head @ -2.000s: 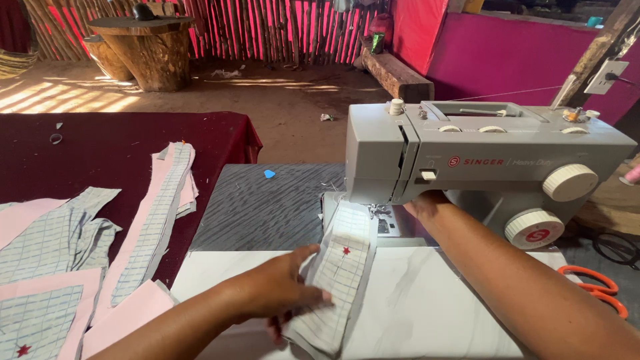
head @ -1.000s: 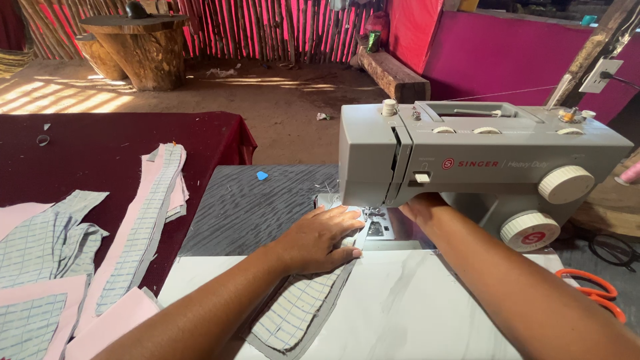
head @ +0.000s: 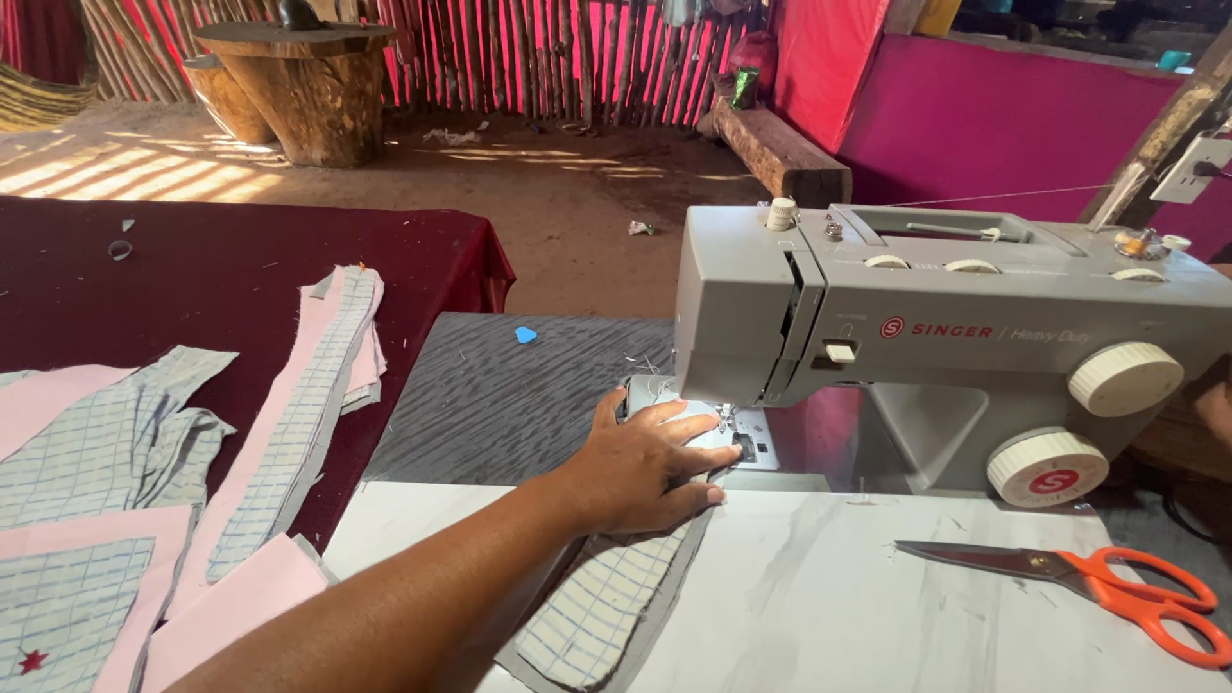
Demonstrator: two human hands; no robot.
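My left hand point(head: 650, 467) lies flat with fingers spread on a layered fabric strip point(head: 602, 606), checked on top with a grey layer beneath. Its fingertips are beside the presser foot point(head: 724, 416) of a grey Singer sewing machine point(head: 924, 318). The strip's far end is partly under the hand and the machine head. At the right edge, behind the handwheel end of the machine, a small part of my right hand or arm point(head: 1215, 395) shows; its fingers are hidden.
Orange-handled scissors point(head: 1088, 573) lie on the marble-patterned surface at the right. Pink and checked fabric pieces point(head: 289, 433) lie on the dark red cloth point(head: 414, 250) at the left. A small blue piece point(head: 526, 335) rests on the grey table part. Loose threads are beside the needle plate.
My right hand has left the space under the machine's arm and is now at its right end. My left hand, lifted over the strip two seconds ago, lies on it near the presser foot.
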